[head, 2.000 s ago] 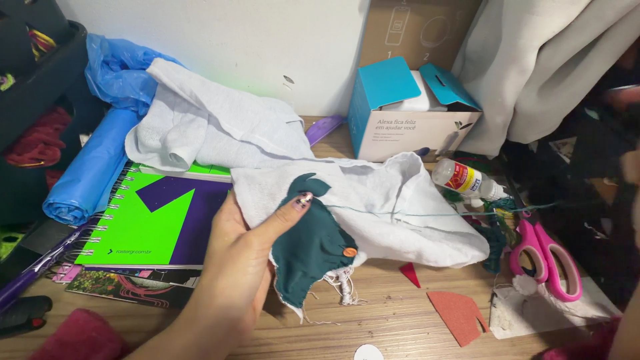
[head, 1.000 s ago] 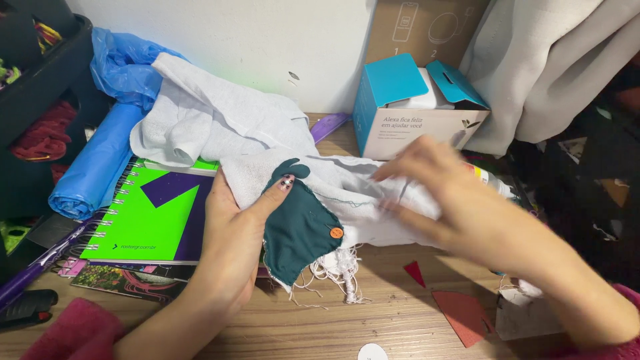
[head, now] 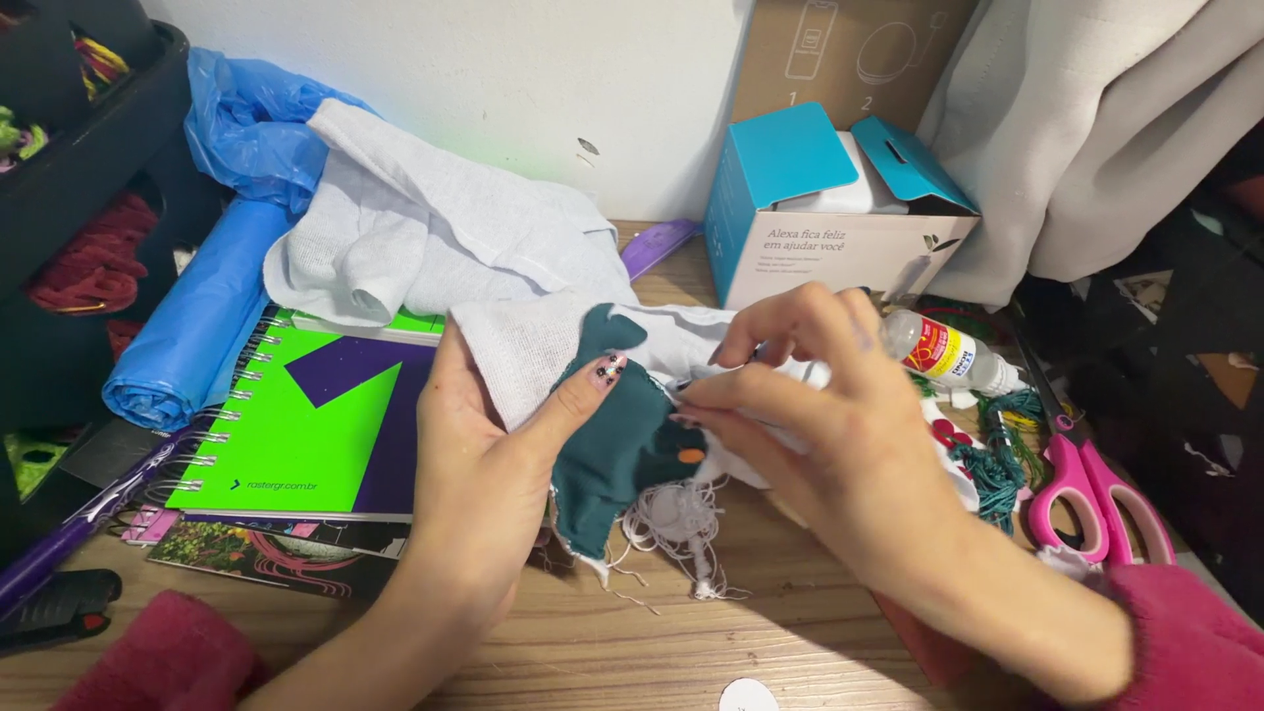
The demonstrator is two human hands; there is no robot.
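Observation:
A dark green fabric piece (head: pixel 617 444) with an orange button (head: pixel 690 455) lies on white woven cloth (head: pixel 523 360). My left hand (head: pixel 484 454) grips both layers, thumb on top of the green fabric and fingers beneath the cloth. The fingertips of my right hand (head: pixel 820 405) are pinched together at the green piece's upper right edge; whether a needle or thread is between them cannot be told. White stitches run along that edge. Loose white threads (head: pixel 681 518) hang below the fabric.
A spiral notebook (head: pixel 316 425) and blue plastic roll (head: pixel 202 316) lie left. An open box (head: pixel 839 217) stands behind. At right are a glue bottle (head: pixel 950 351), green thread skein (head: pixel 997 464) and pink-handled scissors (head: pixel 1081 494). A white disc (head: pixel 748 695) lies near the front edge.
My right hand has come in from the right and moved to the green fabric's edge, its fingertips now together. My left hand keeps its hold on the cloth.

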